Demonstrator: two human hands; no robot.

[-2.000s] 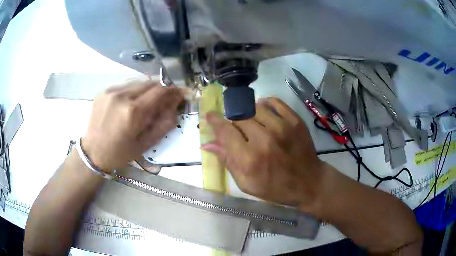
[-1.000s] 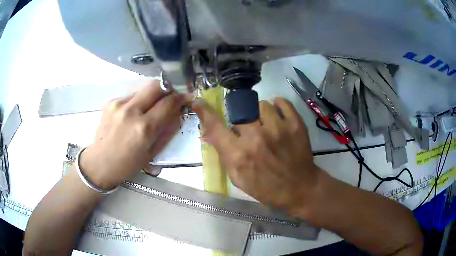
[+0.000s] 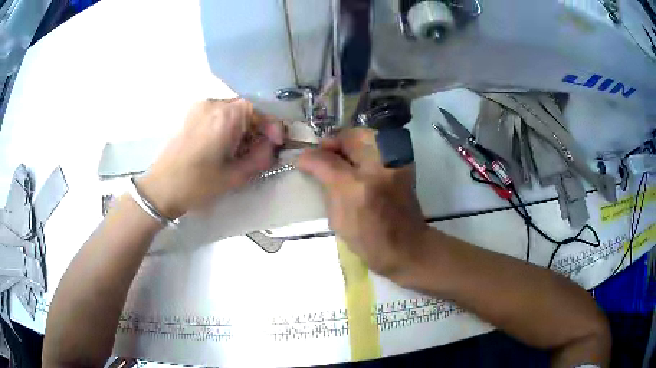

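My left hand (image 3: 216, 154), blurred, pinches the grey-beige zipper piece (image 3: 280, 205) left of the needle area. My right hand (image 3: 370, 190) pinches the same work just below the presser foot (image 3: 320, 122), beside the black knob-like attachment (image 3: 395, 147). A short line of metal teeth shows between the hands. The zipper piece hangs toward the lower left under my left wrist, and its upper part is partly hidden by my fingers. A flat panel strip (image 3: 121, 159) lies left of my left hand, partly covered by it.
Red-handled snips (image 3: 483, 167) with a black cord lie right of my right hand. A zipper pile (image 3: 529, 136) lies beyond them. Small end tabs (image 3: 25, 241) are piled at far left. Yellow guide tape (image 3: 360, 309) runs to the front edge. The sewing machine head (image 3: 475, 50) stands above.
The zipper and strip that lay across the front edge have moved up to the needle area between my hands. My left hand has risen slightly. The view has shifted, showing more end tabs at left.
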